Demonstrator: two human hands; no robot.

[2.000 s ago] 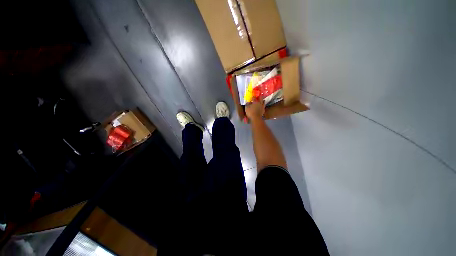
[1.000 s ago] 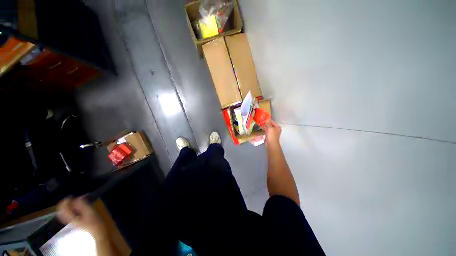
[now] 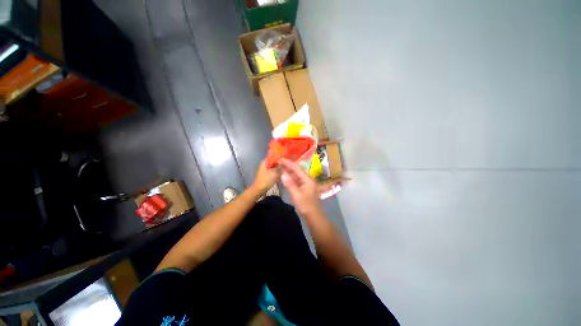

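A crumpled red packet (image 3: pixel 292 149), together with white and yellow packaging (image 3: pixel 295 130), is held up in front of me. My left hand (image 3: pixel 266 178) grips its lower left side. My right hand (image 3: pixel 298 183) is at its lower edge with the fingertips on it; part of the grip is hidden. Behind the packet an open carton (image 3: pixel 334 159) on the floor holds yellow and white items; the packet and my right hand cover part of it.
A closed carton (image 3: pixel 275 95), an open carton with a clear bag and yellow item (image 3: pixel 266 60), and a green box (image 3: pixel 271 15) line up beyond. Another carton (image 3: pixel 181 196) with a red bundle (image 3: pixel 152 209) stands left. Dark furniture with wooden drawers (image 3: pixel 83 95) is upper left.
My right hand has brought the red packet from the open carton inward to the left. My left hand has come from the lower left to meet it. The white and yellow packaging is raised too.
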